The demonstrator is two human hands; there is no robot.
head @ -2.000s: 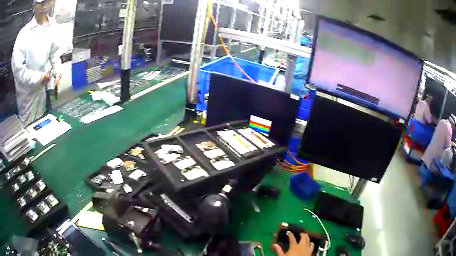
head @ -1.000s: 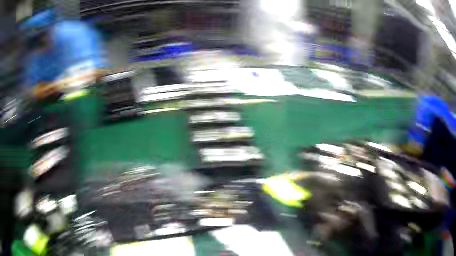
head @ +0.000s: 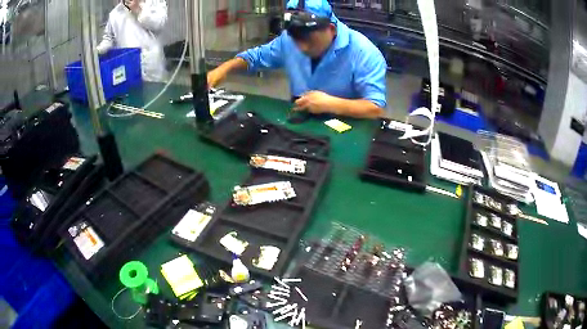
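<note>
Neither of my hands is in the picture. Nearest in front, black housings (head: 193, 308) lie heaped beside a bright green spool (head: 134, 275) with a thin loose strand. A small white dispensing bottle (head: 240, 270) stands behind them. White sticks (head: 286, 301) lie scattered to the right. A clear blister tray (head: 347, 254) holds reddish and silver bits, with a clear bag (head: 432, 287) beside it. A large black divided tray (head: 273, 215) holds several pale units. A narrow black tray (head: 492, 241) at the right holds rows of square silver parts.
A person in blue (head: 341, 64) works across the bench. Another black divided tray (head: 138, 199) and stacked trays (head: 58, 193) are at left. A metal post (head: 199, 71) rises from the bench. A blue bin (head: 116, 74) stands back left. Yellow notes (head: 181, 276) lie near the spool.
The view has swung left, away from the monitors and the fixture. The hand seen two seconds ago is out of the picture. The person in blue now shows near the centre.
</note>
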